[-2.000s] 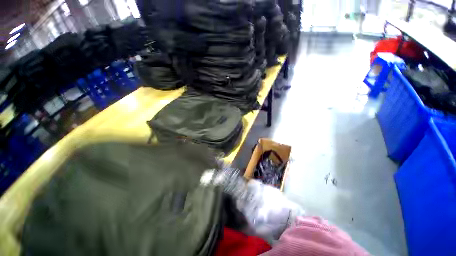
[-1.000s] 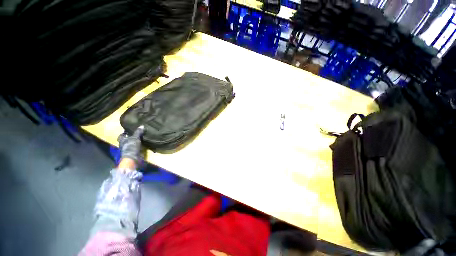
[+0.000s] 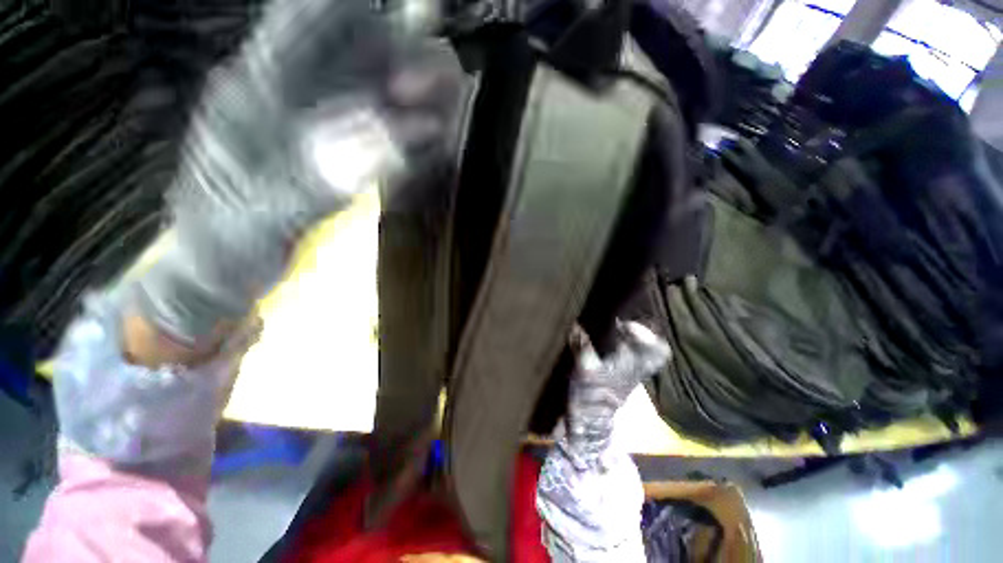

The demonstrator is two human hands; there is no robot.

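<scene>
A dark olive backpack (image 3: 550, 198) is held upright in front of the red apron (image 3: 374, 522), its long padded shoulder straps hanging down towards me. My left hand (image 3: 352, 99), in a grey striped glove, is large and blurred at the upper left. Its fingers are at the backpack's top edge and seem to grip it. My right hand (image 3: 618, 357), gloved, grips the backpack's right side lower down; some of its fingers are hidden behind the fabric.
The yellow table (image 3: 313, 352) lies behind the backpack. Dark bags are stacked at the left (image 3: 88, 143). Olive and black backpacks (image 3: 770, 308) are piled at the right. An open brown carton (image 3: 731, 511) with dark strips inside stands low at the right, below the table edge.
One second ago my left hand was on a backpack lying flat on the table. Now a backpack is upright against me, straps facing me, and both hands are on it. The view has turned.
</scene>
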